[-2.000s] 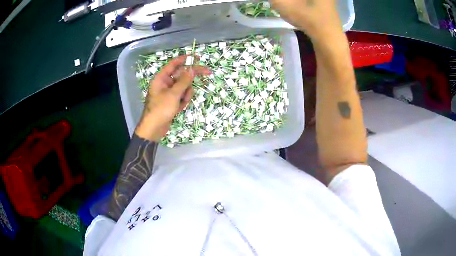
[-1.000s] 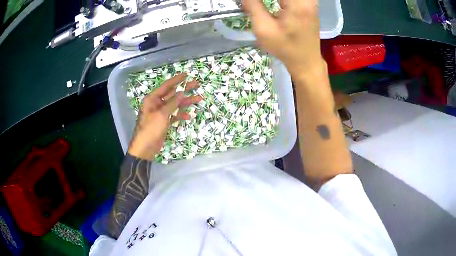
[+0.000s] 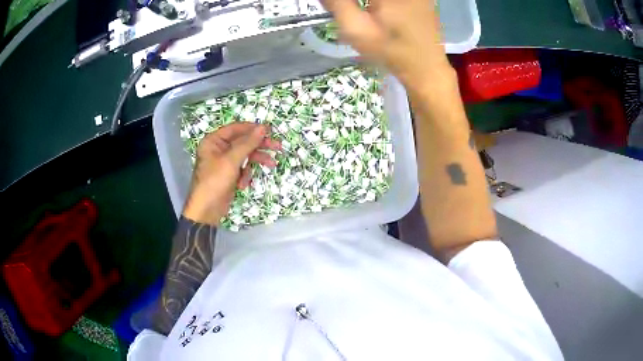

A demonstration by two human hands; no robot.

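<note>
The near tub, translucent plastic, sits against the white shirt and is full of small white-and-green workpieces. My left hand is over the left part of this tub, its fingers curled and thumb near the index finger; whether a workpiece is between them cannot be told. My right hand is at the top edge, blurred and partly cut off, above the far tub and at the right end of the assembly fixture. Its fingertips and anything in them cannot be made out.
A pneumatic cylinder and a dark hose are left of the fixture on the dark green table. A red stool stands at lower left. A red bin is below the table edge at right.
My left hand held up a workpiece two seconds ago, then was spread over the tub; its fingers are now more closed. My right hand has shifted slightly left. The view has shifted.
</note>
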